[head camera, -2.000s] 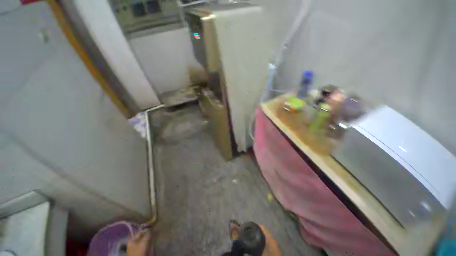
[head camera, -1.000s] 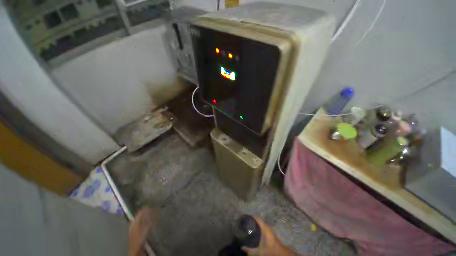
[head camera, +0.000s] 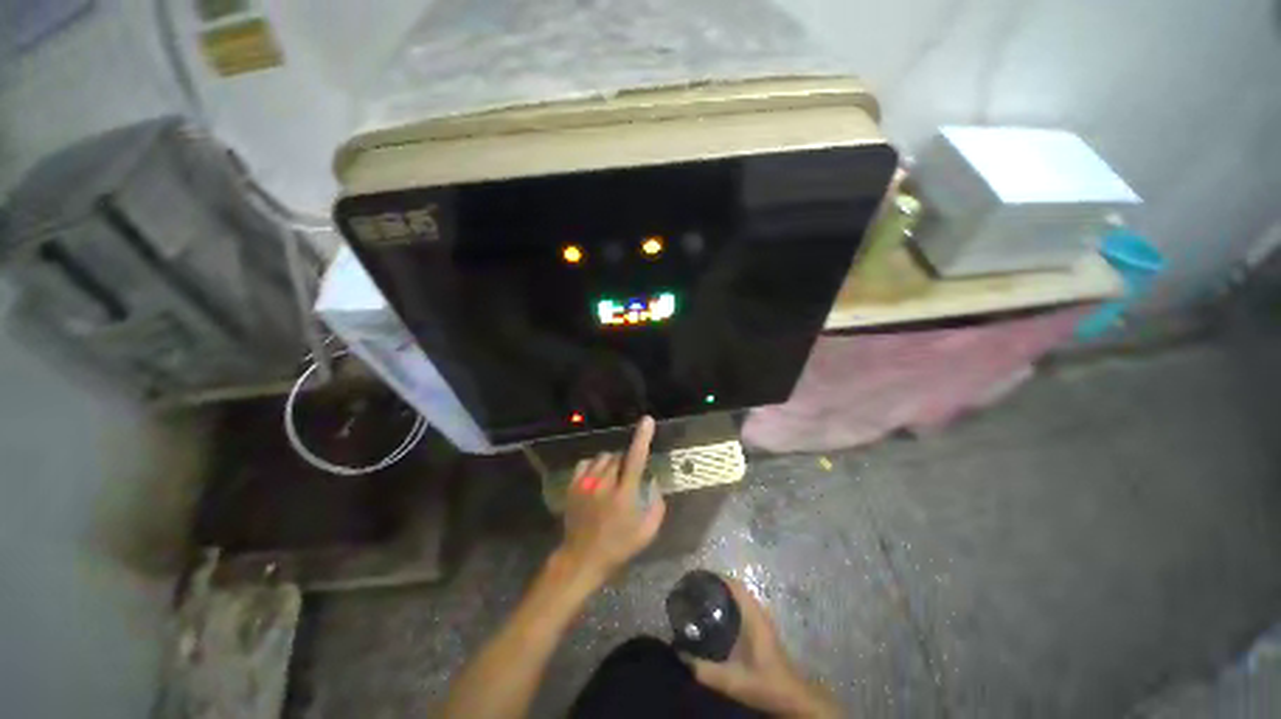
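The water dispenser (head camera: 492, 316) stands in front of me, with a glossy black panel, orange and red lights, a small green light and a coloured display. My left hand (head camera: 607, 509) is at the panel's lower edge. Its index finger points up to the edge, near the red light, and the other fingers are curled. A small greyish patch shows beside these fingers; I cannot tell if the hand holds it. My right hand (head camera: 760, 657) grips a black flask (head camera: 703, 612) low in front of me, away from the dispenser. The flask's lower part is hidden.
A drip tray with a grille (head camera: 707, 465) juts out below the panel. Right of the dispenser is a table with a pink cloth (head camera: 899, 382), a white-topped box (head camera: 1019, 204) and a blue-green container (head camera: 1132, 254). A grey unit (head camera: 141, 267) and a white cable loop are at left.
The dispenser has come closer and now faces me. My left hand has moved forward and up to the panel's lower edge. My right hand still holds the flask low in front.
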